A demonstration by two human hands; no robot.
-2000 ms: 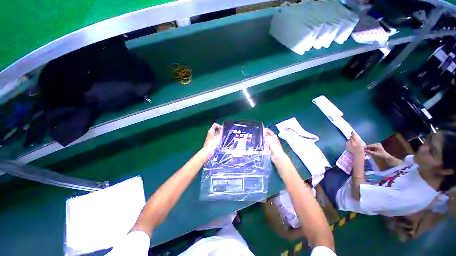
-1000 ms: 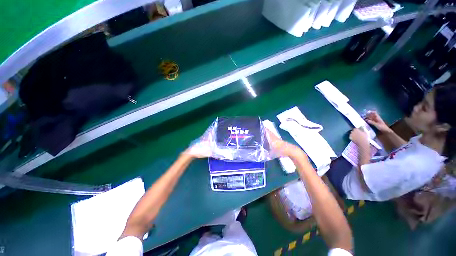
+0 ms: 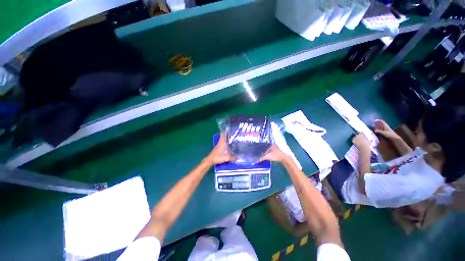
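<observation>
The black product box point(image 3: 249, 133) with white and red print is inside a clear, shiny shrink bag point(image 3: 222, 124). It is over the blue top of the digital scale point(image 3: 242, 179); whether it touches the scale is hidden. My left hand point(image 3: 221, 152) holds the box's left near corner through the film. My right hand point(image 3: 274, 154) holds its right near corner. The scale's pale front with display and keypad shows below the box. The stack of shrink bags point(image 3: 106, 218) lies left of the scale.
White folded sheets point(image 3: 310, 137) lie right of the scale. A neighbouring worker point(image 3: 403, 173) handles long white strips point(image 3: 352, 114) at the right. The shelf edge point(image 3: 188, 90) runs across above the bench, with dark cloth point(image 3: 76, 81) and yellow bands point(image 3: 182, 64). An open carton point(image 3: 285, 209) stands below.
The film was spread over the box and scale front, then drawn up off the scale display. The hands have moved from the box's sides to its near corners.
</observation>
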